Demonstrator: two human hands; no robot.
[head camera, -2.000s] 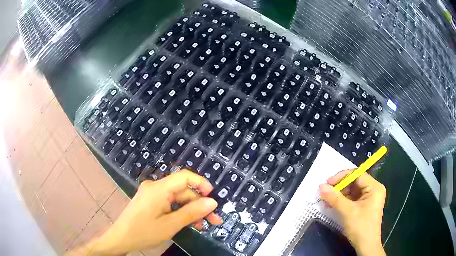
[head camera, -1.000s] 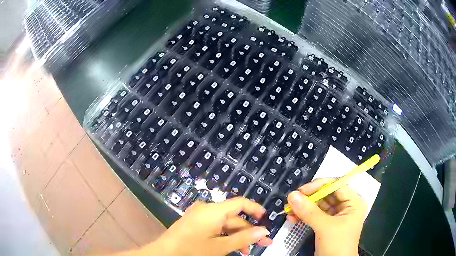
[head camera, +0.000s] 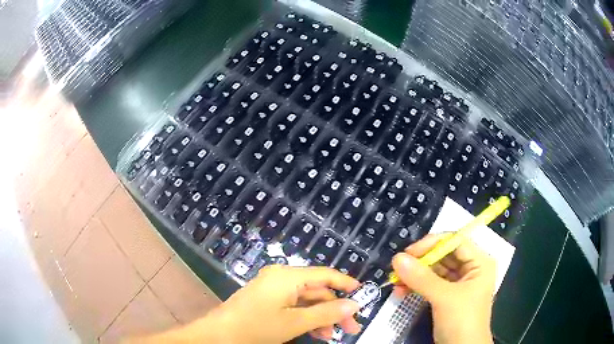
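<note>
My left hand (head camera: 306, 302) holds a small housing (head camera: 367, 294) between thumb and fingers at the near edge of the tray; its face looks bright and silvery. My right hand (head camera: 441, 279) holds a slim yellow tool (head camera: 464, 235) like a pen, its fine tip touching or just beside the housing. A white label sheet (head camera: 485, 243) with a dark grid (head camera: 406, 314) lies under my right hand, partly hidden by it. The clear blister tray (head camera: 151, 138) holds rows of black housings with pale marks. Whether a label is on the tip cannot be told.
Silvery, whitish pieces (head camera: 259, 254) sit in the tray's near-left pockets. Tall stacks of clear trays stand at the back right (head camera: 498, 87) and back left (head camera: 87, 33). A pale rail (head camera: 553, 188) edges the dark green bench (head camera: 562, 269). Pinkish floor tiles (head camera: 101, 269) show at left.
From two seconds ago, both hands have come together at the near edge. Since one second ago, the housing at my left fingertips shows a bright face instead of a black one.
</note>
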